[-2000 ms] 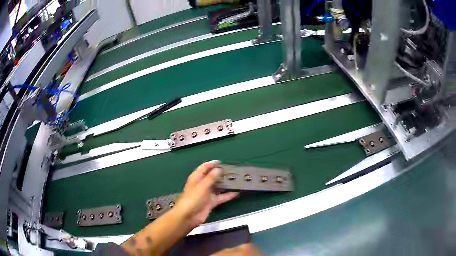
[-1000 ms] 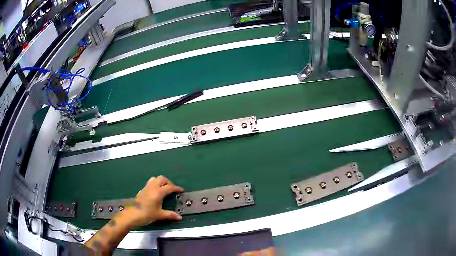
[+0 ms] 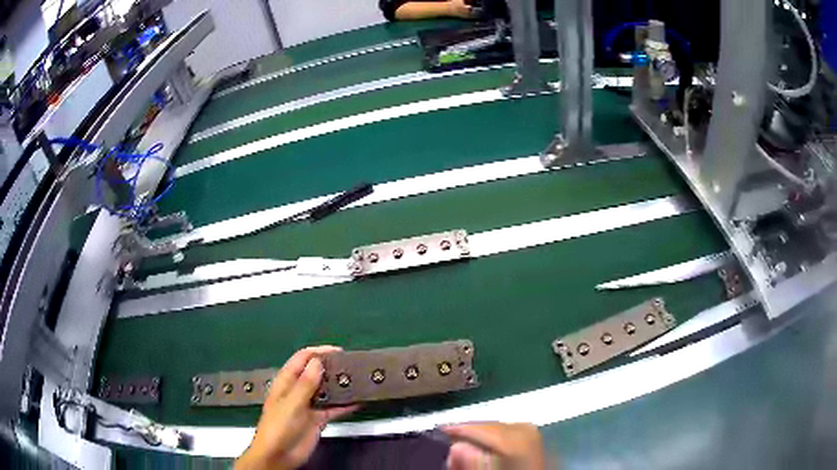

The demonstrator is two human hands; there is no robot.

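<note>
My left hand grips the left end of a grey-brown fixture plate with four round brass-coloured seats in a row. The plate is over the near lane, its seats facing up. My right hand is blurred and cut off by the bottom edge, over the right side of the dark tray. A thin shape shows at its fingertips, too blurred to identify. The tray is mostly out of the picture and its contents cannot be made out.
Other fixture plates lie on the near lane at left and right; another sits on the middle rail. A black rod lies on the rail behind. Metal posts stand at the back. A person's forearm shows at the top.
My left hand released one plate at the right, moved left and took hold of another, which now looks raised. My right hand shows more at the tray.
</note>
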